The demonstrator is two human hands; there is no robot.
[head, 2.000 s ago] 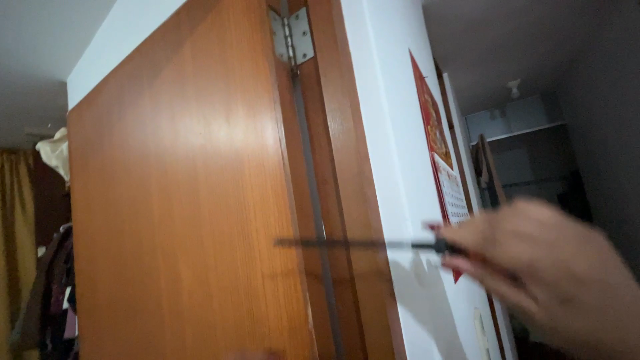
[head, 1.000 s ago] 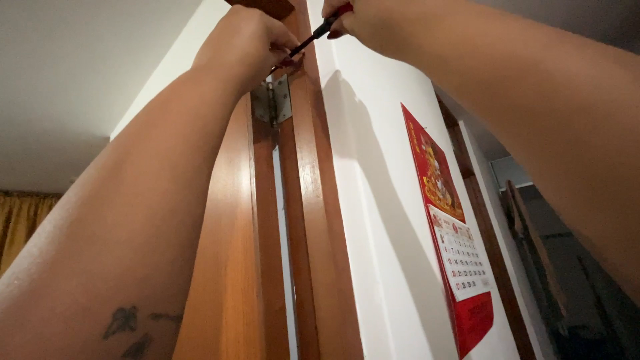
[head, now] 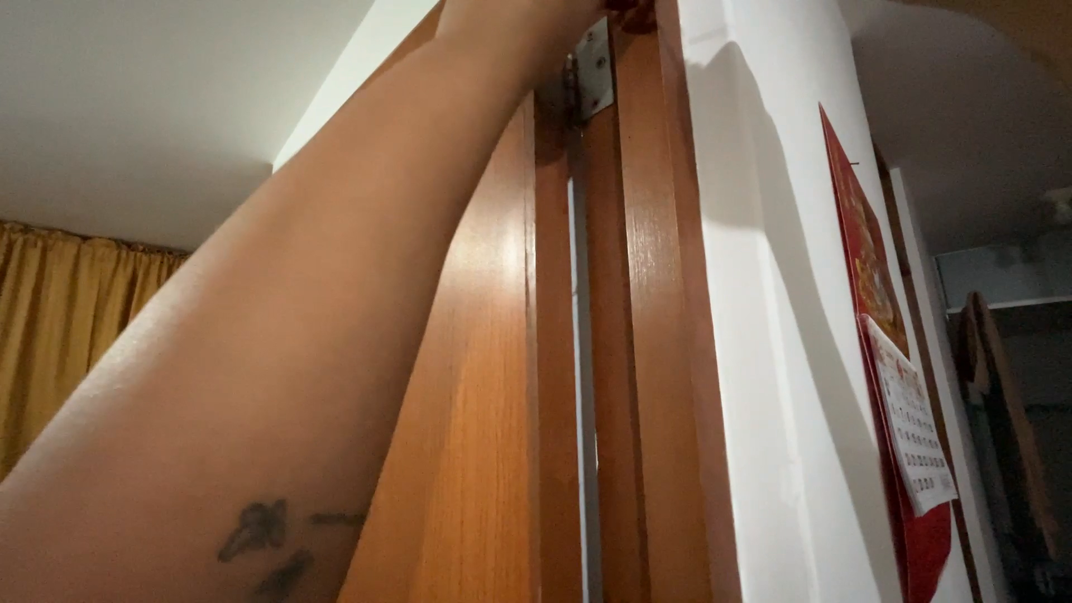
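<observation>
My left hand is cut off by the top edge, its forearm crossing from the lower left. Dark red fingertips show at the door frame, just above a metal hinge; whether they hold anything is hidden. The hinge joins the wooden door to the brown wooden frame, with a narrow pale gap running below it. My right hand is out of view, and only a blurred part of an arm appears at the top right. The screwdriver-like tool seen earlier is not visible.
Right of the frame, a red wall calendar hangs on the white wall. A yellow-brown curtain hangs at the left. Cloth hangs in the dark area at far right.
Two seconds ago my right hand held a thin dark tool before the door; a second ago both hands met above the hinge. The right hand and tool have since left view.
</observation>
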